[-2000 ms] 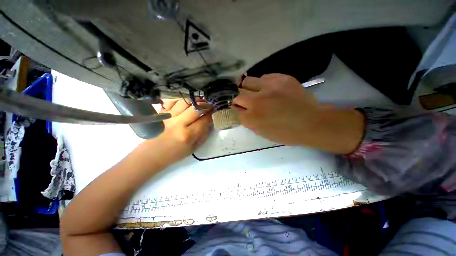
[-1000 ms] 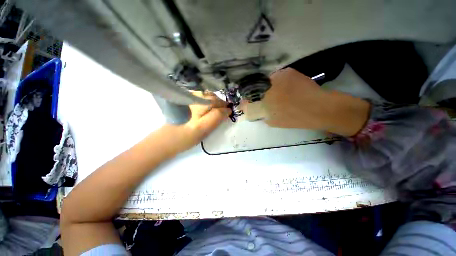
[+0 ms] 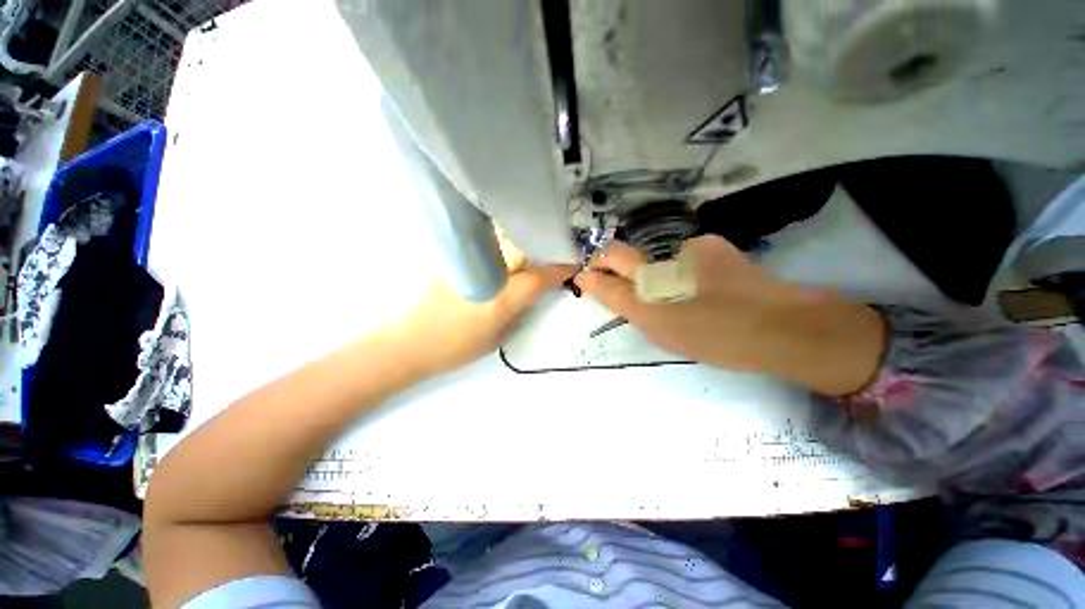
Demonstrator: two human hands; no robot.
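A small piece of white-and-black floral fabric (image 3: 597, 236) with a dark edge (image 3: 575, 287) lies at the presser foot and needle, under the off-white machine head (image 3: 666, 71). My left hand (image 3: 506, 303) pinches its left side with the fingertips. My right hand (image 3: 726, 303) holds its right side, close to the left fingertips. The dark tension spring (image 3: 660, 226) and a beige block (image 3: 666, 281) partly cover the right hand. A slim pointed silver tool (image 3: 608, 325) sticks out below the right hand; its other end is hidden. Black fabric (image 3: 940, 220) lies behind the right hand.
A grey-white tube (image 3: 458, 226) hangs left of the needle, close to my left hand. A blue basket (image 3: 151, 196) with black and floral pieces stands left of the white table (image 3: 393, 476). A white item hangs at the far right. Wire mesh shows at the upper left.
The view has shifted, so the machine head appears further right. Both hands remain at the needle. The silver tool showed above the right hand before; a pointed tip now shows below it.
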